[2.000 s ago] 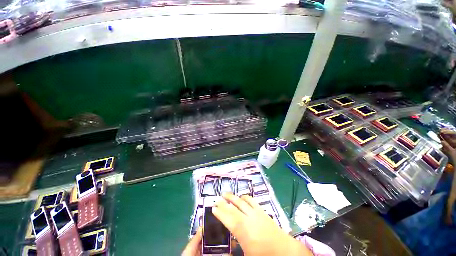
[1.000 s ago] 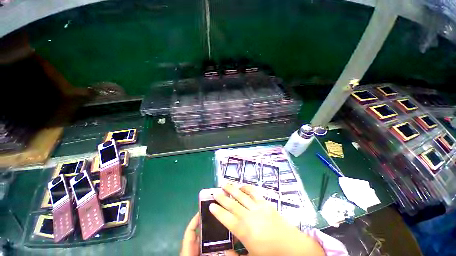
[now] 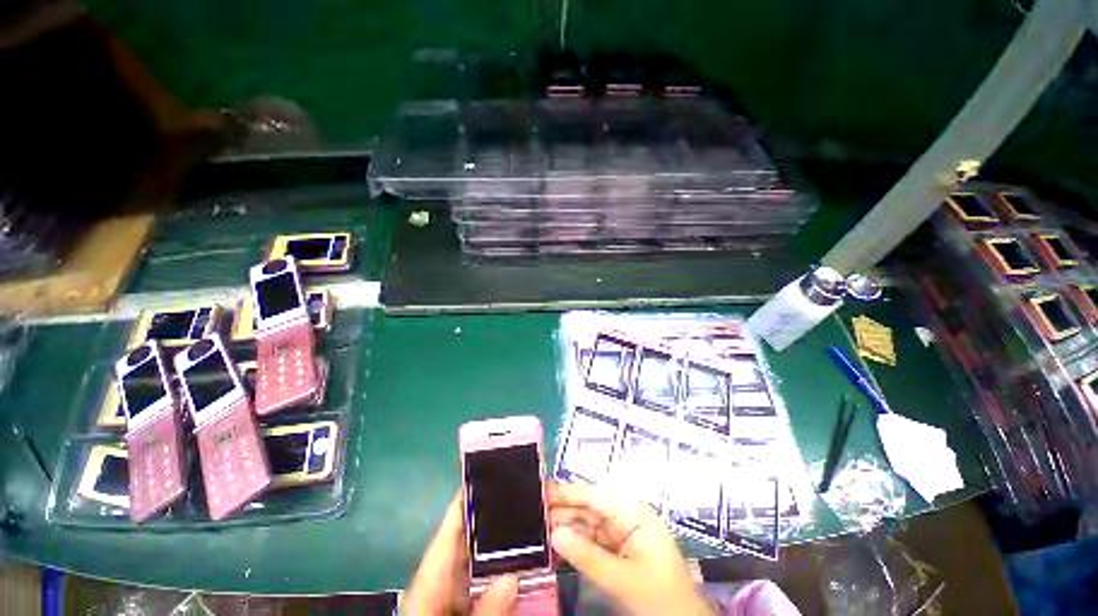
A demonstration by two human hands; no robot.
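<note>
A pink phone (image 3: 506, 505) with a dark screen stands upright in front of me at the bench's near edge. My left hand (image 3: 448, 572) holds it from the left and below, with the thumb at its lower front. My right hand (image 3: 620, 548) is at its right side, fingers curled against the edge. Whether the right fingers grip it or only touch it is hard to tell. The lens sheet (image 3: 674, 421) with dark-bordered rectangles lies right of the phone. The lower parts of both hands are cut off by the picture's edge.
A blister tray (image 3: 343, 463) at left holds phone parts, with several opened pink phones (image 3: 223, 439) on top. Stacked trays (image 3: 626, 193) stand at the back. A white bottle (image 3: 792, 315), blue pen (image 3: 857, 375), tweezers (image 3: 839, 443) and white tissue (image 3: 918, 455) lie right. The neighbour's trays (image 3: 1017, 349) stand far right.
The view has tilted down and turned right. My right hand has moved off the phone's screen to its right side, uncovering the screen. My left thumb now shows at the phone's lower front.
</note>
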